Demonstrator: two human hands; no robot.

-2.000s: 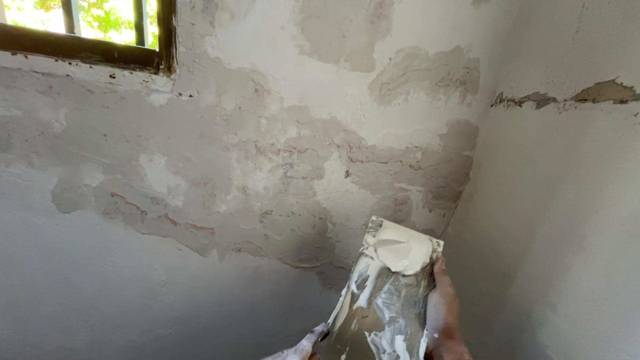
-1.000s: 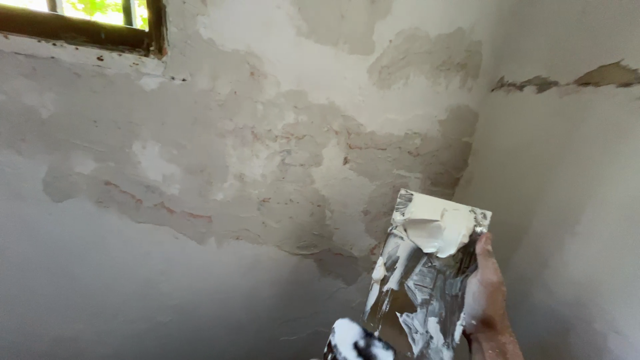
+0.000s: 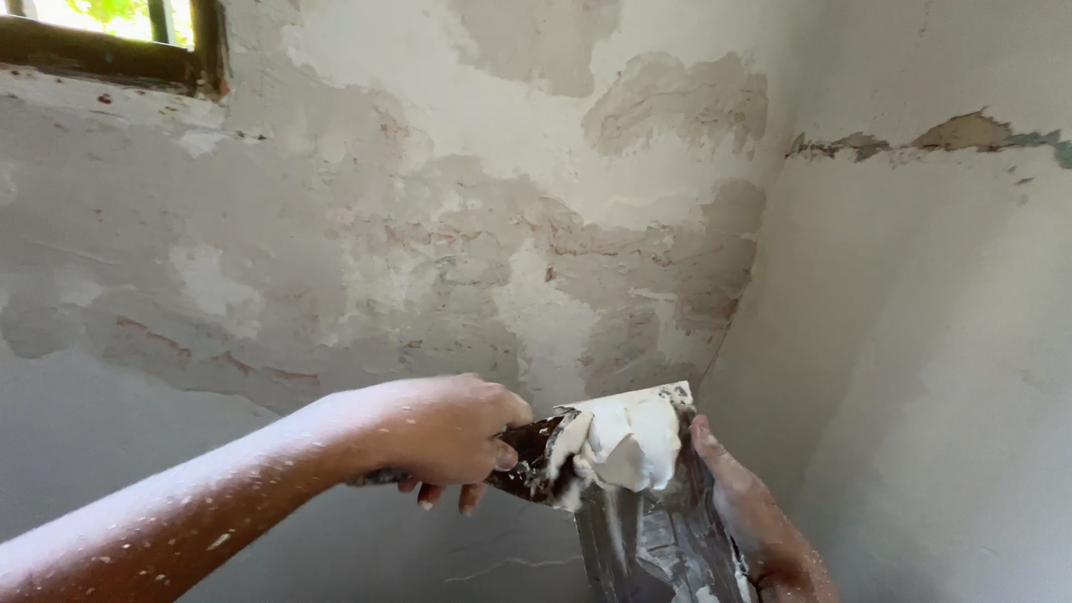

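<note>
My left hand grips a dark putty knife whose blade edge is smeared with white filler and meets the mound on the board. My right hand holds a flat, filler-smeared metal plate by its right edge, the thumb along the side. White filler paste lies thick across the plate's upper end. Behind both stands a wall with grey and white patches and reddish cracks. My left forearm is speckled with white spots. The underside of the plate is hidden.
A barred window with a dark frame sits at the upper left. To the right the wall meets a side wall at a corner. A broken strip of plaster runs across that side wall.
My left hand, barely visible at the bottom edge two seconds ago, has come up into view with the putty knife, now against the filler. The plate has shifted and tilted.
</note>
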